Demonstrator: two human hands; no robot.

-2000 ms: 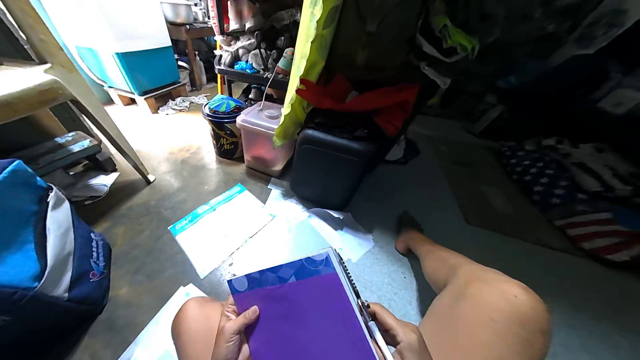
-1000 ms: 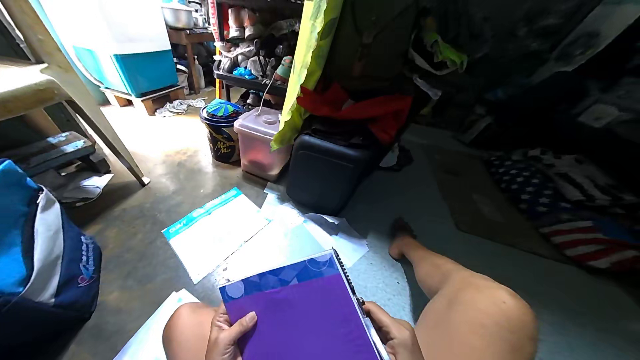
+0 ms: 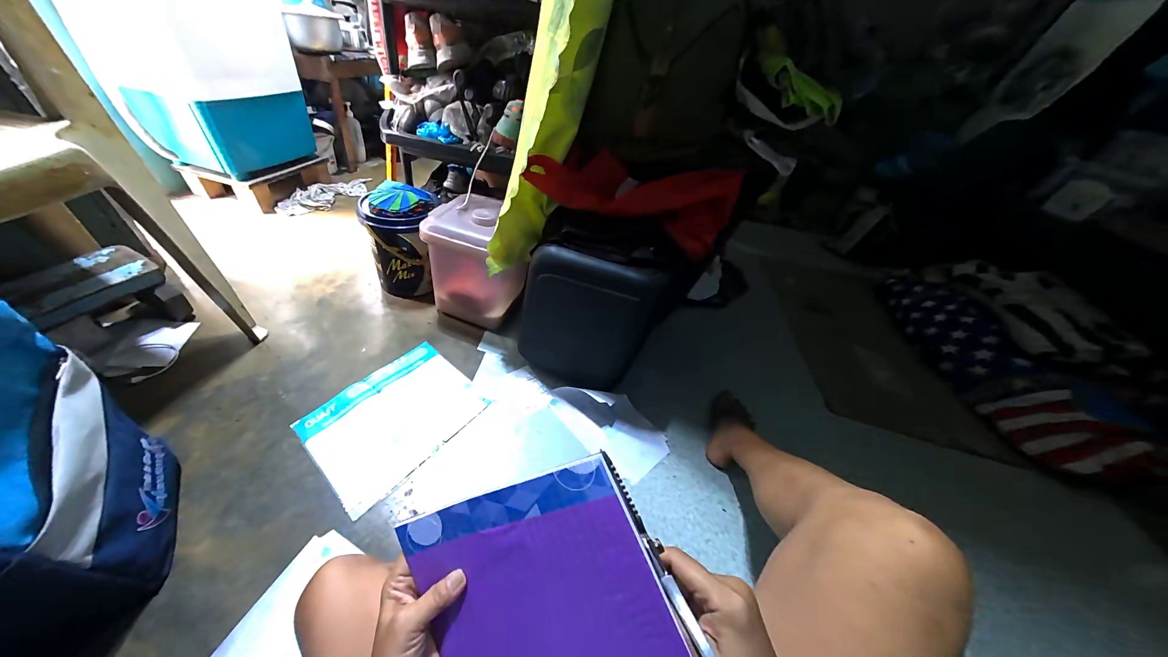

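Note:
A spiral-bound notebook with a blue patterned top band (image 3: pixel 529 497) lies between my hands above my lap, a plain purple sheet or cover (image 3: pixel 557 584) over most of its front. My left hand (image 3: pixel 412 607) grips its left edge, thumb on the purple surface. At the right edge, by the black coil, my right hand (image 3: pixel 716 602) holds the notebook and a slim white and dark item (image 3: pixel 680 598), perhaps a pen. Past the notebook, a printed sheet with a teal header (image 3: pixel 392 424) and several loose white papers (image 3: pixel 611 429) rest on the floor.
A blue bag (image 3: pixel 137 484) stands at the left, near a chair leg (image 3: pixel 205 283). Ahead are a dark bucket (image 3: pixel 401 260), a pink lidded container (image 3: pixel 470 265) and a black case (image 3: pixel 589 315). More papers (image 3: pixel 283 593) lie beside my left knee; a flag-patterned cloth (image 3: pixel 1068 424) is at right.

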